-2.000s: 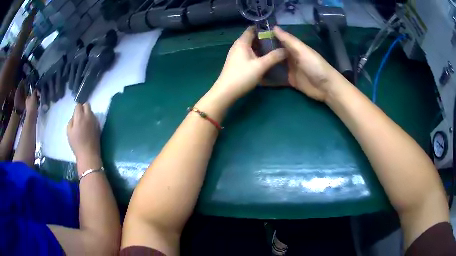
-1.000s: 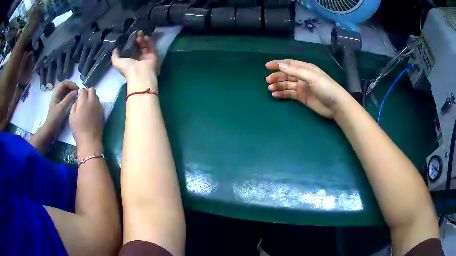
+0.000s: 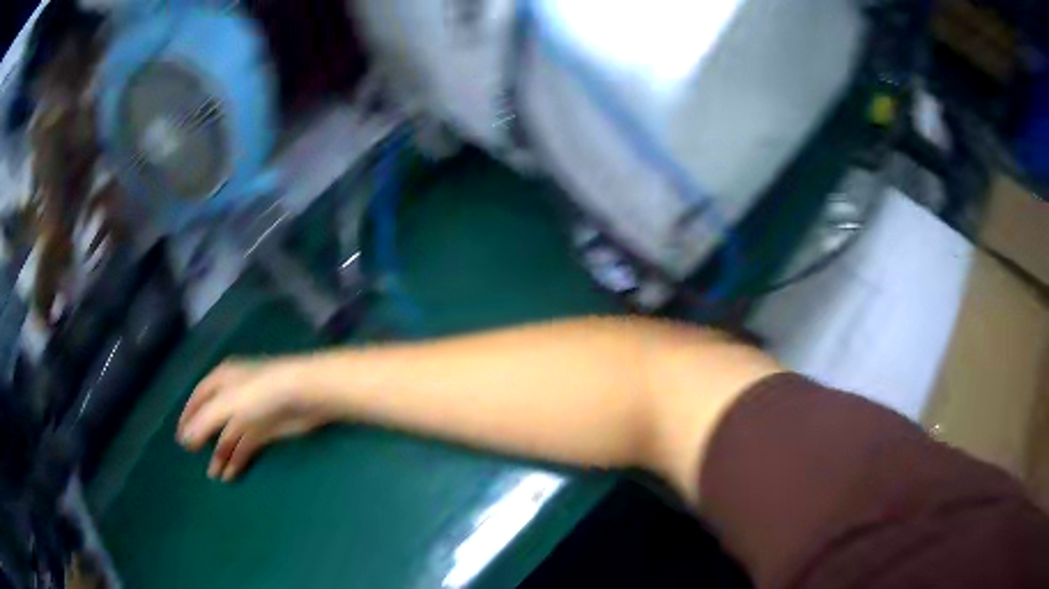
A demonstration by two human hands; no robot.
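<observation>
The picture is blurred. My right hand (image 3: 255, 412) is over the dark-green mat (image 3: 357, 495) at the left of the view, palm down, fingers slightly apart, with nothing visible in it. My left hand is not in view. A blurred grey handheld unit (image 3: 288, 276) lies beyond my right hand, near the hoses. Dark cylindrical shapes, seemingly the row of units (image 3: 115, 345), stand along the mat's far edge at the left.
A light-blue desk fan (image 3: 184, 121) stands at upper left. A pale machine (image 3: 656, 127) with a blue tube (image 3: 385, 219) fills the upper middle. White sheeting (image 3: 880, 299) and brown cardboard-like material (image 3: 989, 368) lie at right.
The view has swung to the right, so the machine now fills the upper middle. My left hand and the neighbouring person's arms have left the picture. The unit held earlier is no longer in my hands one second ago.
</observation>
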